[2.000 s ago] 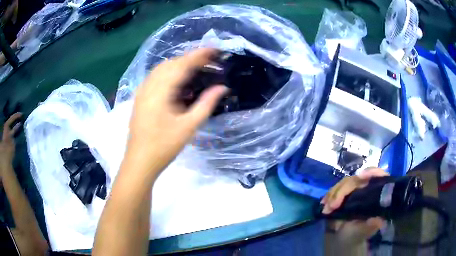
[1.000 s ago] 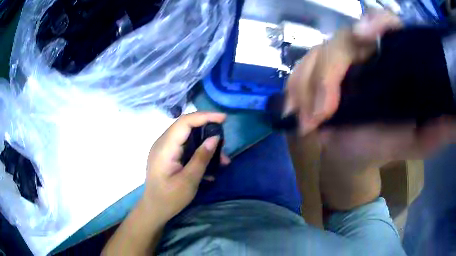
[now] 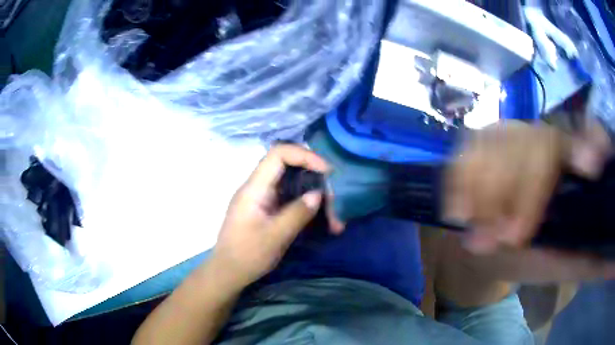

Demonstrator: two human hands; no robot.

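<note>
My left hand (image 3: 266,212) holds a small black plastic part (image 3: 299,184) between thumb and fingers, over the bench's front edge. My right hand (image 3: 506,185) is blurred and is closed around the black electric screwdriver (image 3: 415,193), whose nose points left toward the part. The driver's tip is too blurred to tell whether it touches the part. A large clear bag (image 3: 270,84) of black parts lies behind my left hand.
A white sheet (image 3: 168,195) covers the bench at left. A smaller clear bag with black parts (image 3: 52,202) lies on it. The screw feeder (image 3: 472,27) stands in a blue tray (image 3: 364,145) at back right. The wearer's lap is below.
My left hand has gone from the large bag to the bench edge, now with a black part. The screwdriver in my right hand has turned its nose leftward and lies closer to the part.
</note>
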